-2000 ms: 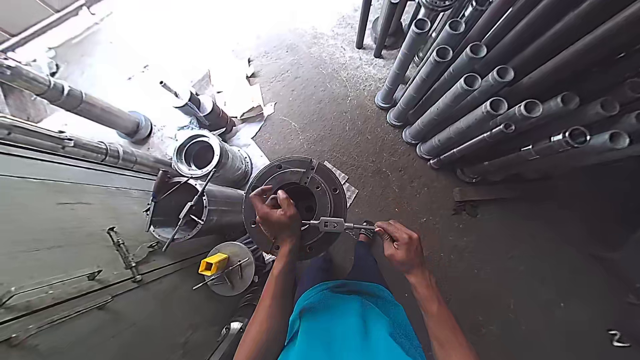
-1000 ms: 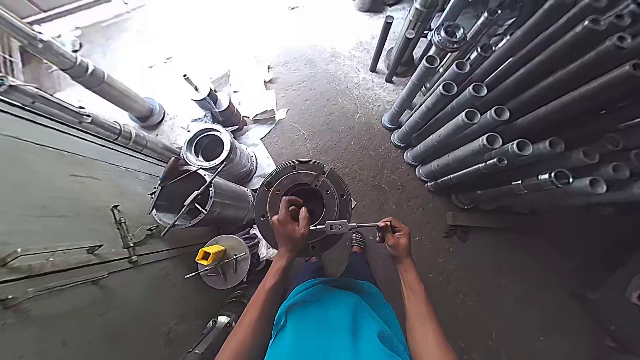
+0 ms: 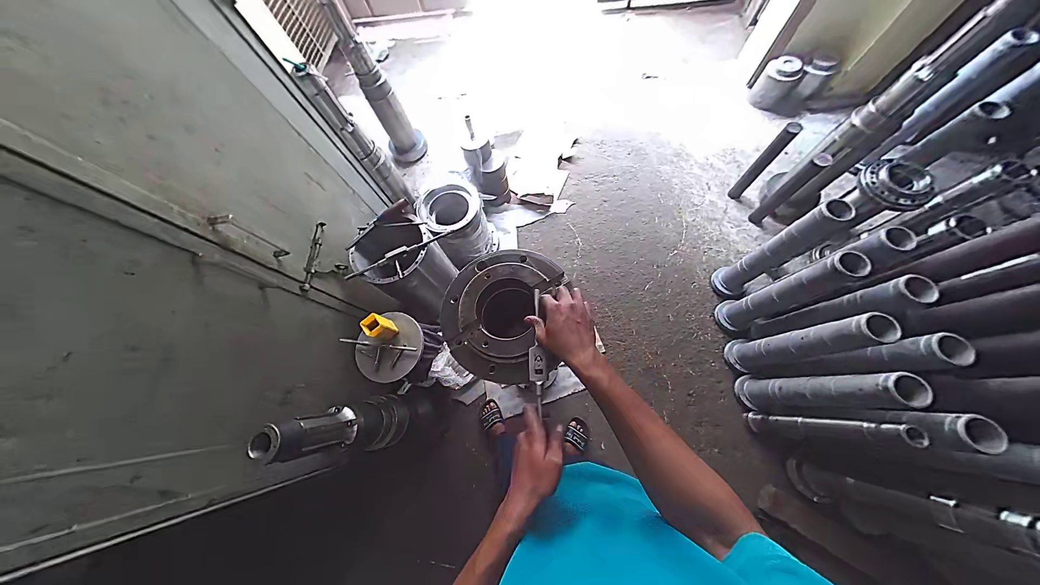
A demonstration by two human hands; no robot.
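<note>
A round metal flange [image 3: 467, 357] with bolt holes and a dark central bore stands upright in front of me. A tap wrench [image 3: 537, 363] lies across its right side, pointing away from me. My right hand [image 3: 569, 325] grips the wrench's far handle between thumb and fingers, over the flange's right edge. Nearer my body, my left hand [image 3: 536, 459] is blurred, its fingertips at the near handle; whether they close on it is unclear. The wrench's jaws and whatever they hold are not clearly visible.
Left of the flange are an open metal cylinder [image 3: 422, 280] with a rod tool across it, a ringed cylinder [image 3: 475, 236], and a round plate [image 3: 370, 366] bearing a yellow block [image 3: 379, 326]. Many metal pipes [image 3: 845, 333] lie at right. A grey metal wall [image 3: 162, 325] borders the left.
The wrench has turned from pointing rightward to pointing away from me. My right hand has moved from its outer right end to the far handle, my left from over the bore to the near end.
</note>
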